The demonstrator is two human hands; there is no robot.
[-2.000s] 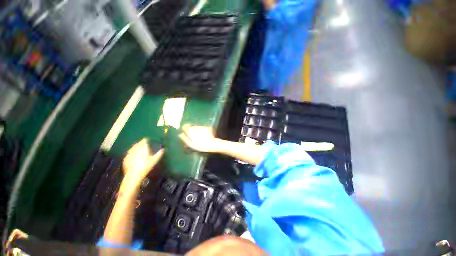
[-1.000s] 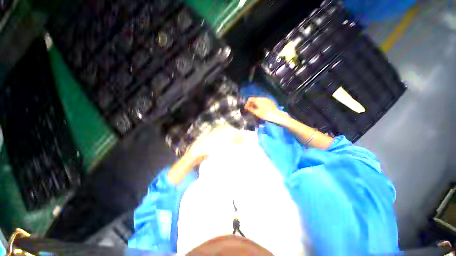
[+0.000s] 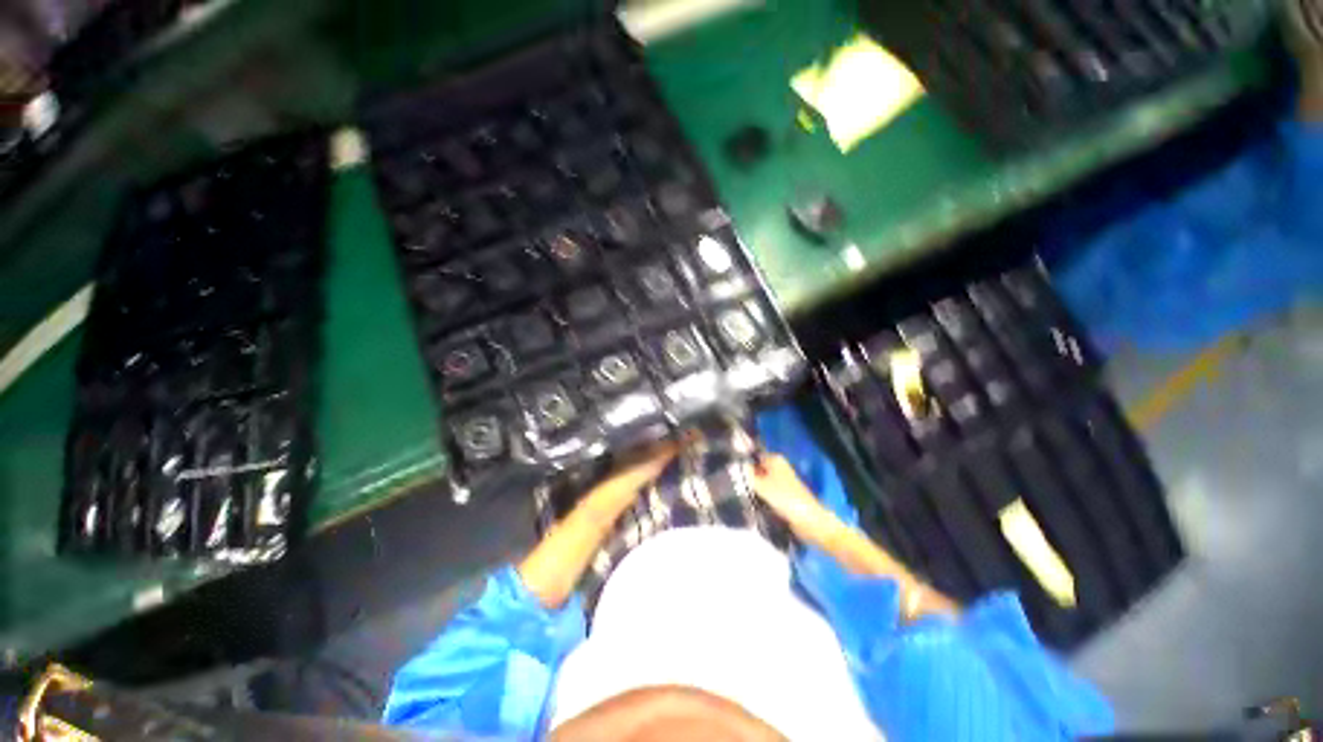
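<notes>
A black component tray [image 3: 544,326] lies on the green bench in front of me, its pockets filled with watch units, several with pale rings. My left hand [image 3: 624,490] and my right hand [image 3: 781,496] are low at my lap, over a black-and-white checked cloth [image 3: 694,493], just below the tray's near edge. Both hands are blurred, and their fingertips are partly hidden at the cloth. I cannot tell whether they hold anything. Two small dark objects, one farther back [image 3: 747,142] and one nearer [image 3: 815,216], lie on the bench right of the tray.
Another black tray [image 3: 196,348] lies at the left. A cream paper slip [image 3: 859,93] is on the green bench, with more black trays [image 3: 1074,58] at the upper right. Stacked trays [image 3: 1001,449] stand at my right, bearing pale strips. A blue sleeve or coat [image 3: 1204,247] shows at the right.
My view has swung up and left, showing more of the bench. My hands have come from over the bench to my lap, and my right hand is now nearer the tray edge.
</notes>
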